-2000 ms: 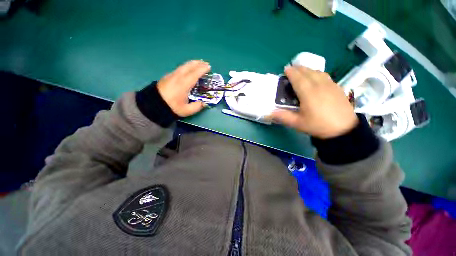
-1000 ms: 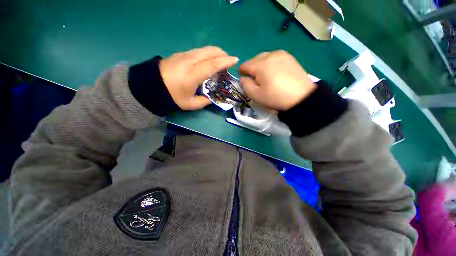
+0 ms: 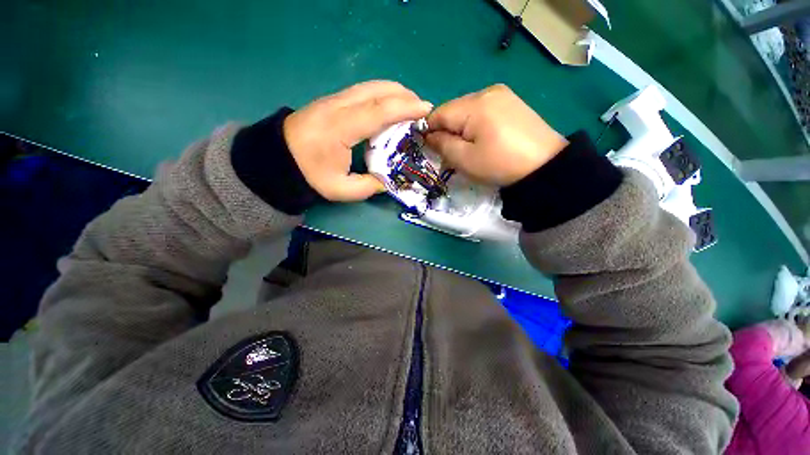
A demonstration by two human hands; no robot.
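My left hand (image 3: 342, 142) holds the white end cover (image 3: 380, 153) around its left side, with its open face turned up. Wires (image 3: 416, 171), dark with some red and orange, fill the cover and run toward the white camera housing (image 3: 471, 213) on the bench. My right hand (image 3: 497, 133) is at the cover's upper right edge, thumb and finger pinched together among the wires. What exactly the fingertips pinch is too small to tell. My right hand and sleeve hide part of the housing.
More white security cameras (image 3: 641, 133) with black square faces lie on the green bench (image 3: 204, 62) at the right. An open carton (image 3: 559, 31) and a short black cable lead (image 3: 508, 39) lie at the far edge. A person in a pink sleeve (image 3: 755, 382) is at lower right.
My left hand has moved right with the end cover, now beside the housing. My right hand has left the camera's black face and come to the cover, its fingers now pinched at the edge.
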